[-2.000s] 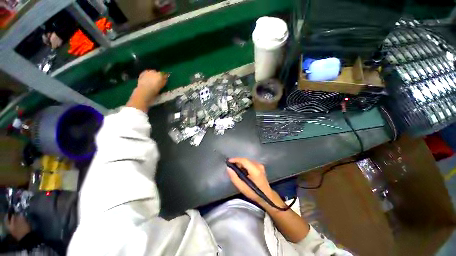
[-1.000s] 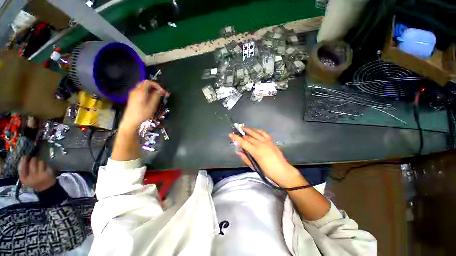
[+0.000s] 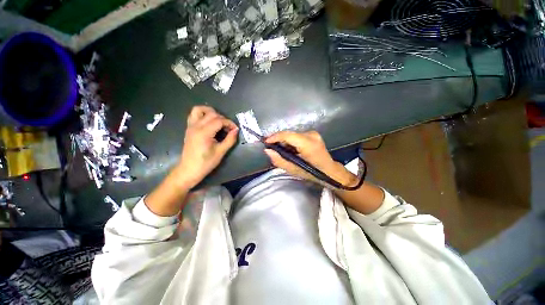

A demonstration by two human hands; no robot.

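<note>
My right hand (image 3: 305,156) holds the black soldering iron (image 3: 299,162), its cord looped at the wrist. The iron's thin tip points at a small silver-white module (image 3: 248,126) lying on the dark bench top. My left hand (image 3: 207,143) is just left of the module, with thumb and fingertips brought together. Whether it pinches a small part is too blurred to tell. A heap of grey-silver modules (image 3: 224,36) lies behind my hands. A loose heap of narrow silver pieces (image 3: 98,140) lies at left, with one piece (image 3: 155,121) apart from it.
A purple-rimmed grey cylinder (image 3: 73,89) and a yellow item (image 3: 30,152) stand at left. Thin silvery strands (image 3: 382,53) lie on the green mat (image 3: 412,77) at right, with dark wire rings (image 3: 436,18) behind. A large cardboard box (image 3: 418,173) is below right. Patterned fabric shows at lower left.
My left hand has moved right from the heap of narrow pieces to beside the module. A module now lies under the iron's tip. The view has shifted, putting the module heap nearer the top.
</note>
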